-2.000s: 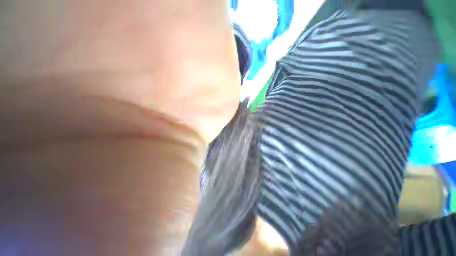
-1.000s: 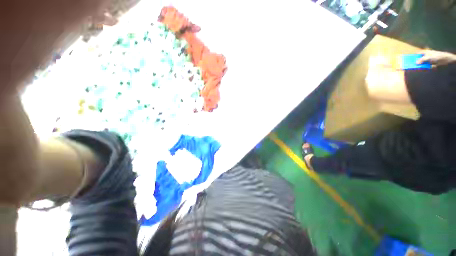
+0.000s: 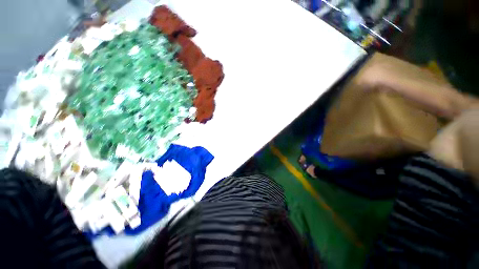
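Many small greenish bottles (image 3: 136, 94) lie heaped on the white table, edged by a red-brown cloth (image 3: 206, 79). White-green cartons (image 3: 118, 202) lie loose around the left and near sides of the heap. Plain white leaflets (image 3: 172, 177) lie on a crumpled blue cloth (image 3: 198, 165). My right hand (image 3: 465, 139) is blurred and cut off by the right edge, above my striped sleeve; its fingers cannot be made out. My left hand is not visible; only a dark sleeve shows at the bottom left.
A brown cardboard box (image 3: 367, 123) stands right of the table (image 3: 278, 68), partly behind a blurred bare arm, whose owner is unclear. A person's foot (image 3: 307, 167) shows below, near blue plastic. The green floor (image 3: 315, 215) has a yellow line. Blurred metal equipment (image 3: 357, 23) is beyond the table.
The large blurred arm and hand have left the left side, uncovering more cartons. A striped sleeve and blurred hand have come in at the right, covering much of the other person.
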